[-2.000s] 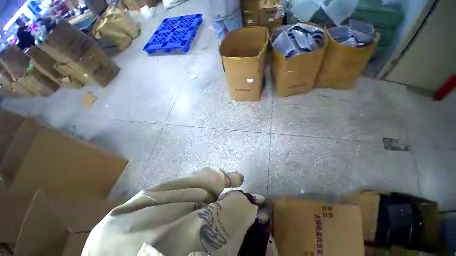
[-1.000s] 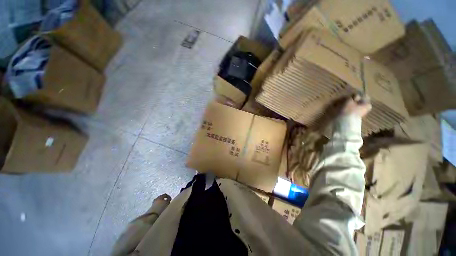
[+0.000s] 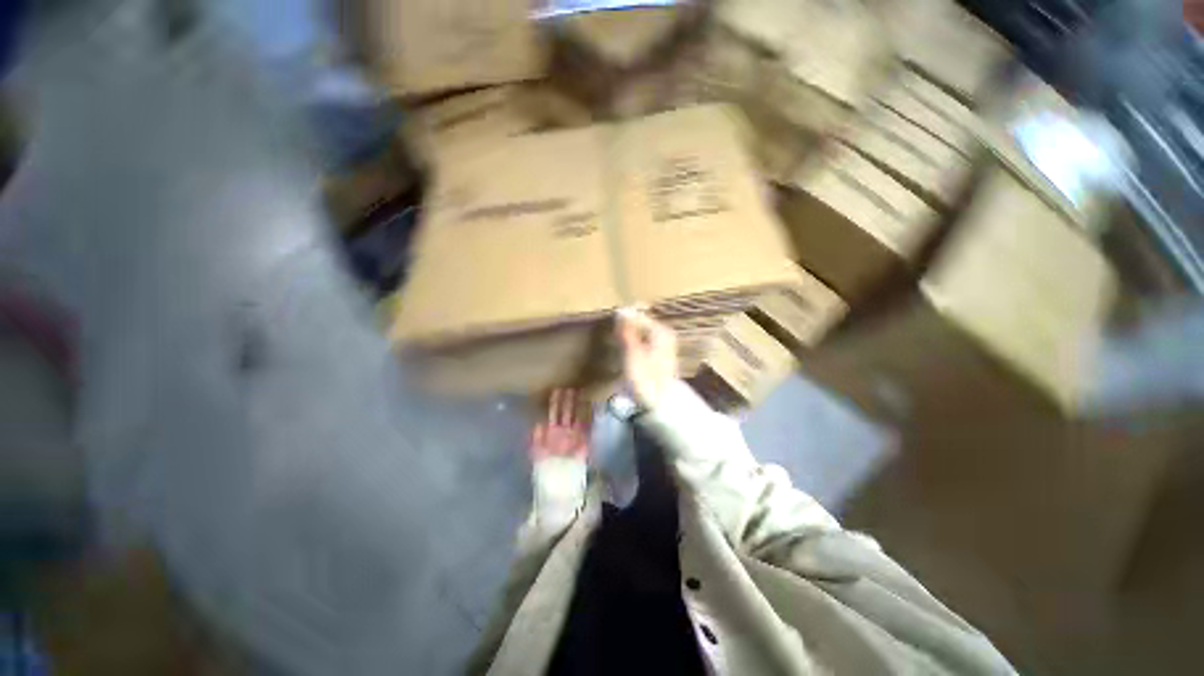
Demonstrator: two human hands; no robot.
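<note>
A strapped bundle of flat cartons (image 3: 528, 225) with dark print lies in front of me, its front edge towards me. A narrow strapping band (image 3: 613, 218) runs across its middle. My right hand (image 3: 647, 354) is closed on the band at the bundle's front edge. My left hand (image 3: 564, 425) is empty, fingers spread, just below the front edge; whether it touches the bundle I cannot tell. The picture is blurred, and what bears the bundle is hidden under it.
Stacked brown cartons (image 3: 871, 185) stand behind and to the right of the bundle. A large plain carton (image 3: 1023, 310) is at the right. More cartons (image 3: 456, 46) are behind at the upper left. Grey floor (image 3: 251, 396) shows at the left.
My view has turned to the right. My right hand, earlier at the strap of a thick bundle farther off, now holds a bundle close before me. My left hand has come up beside it.
</note>
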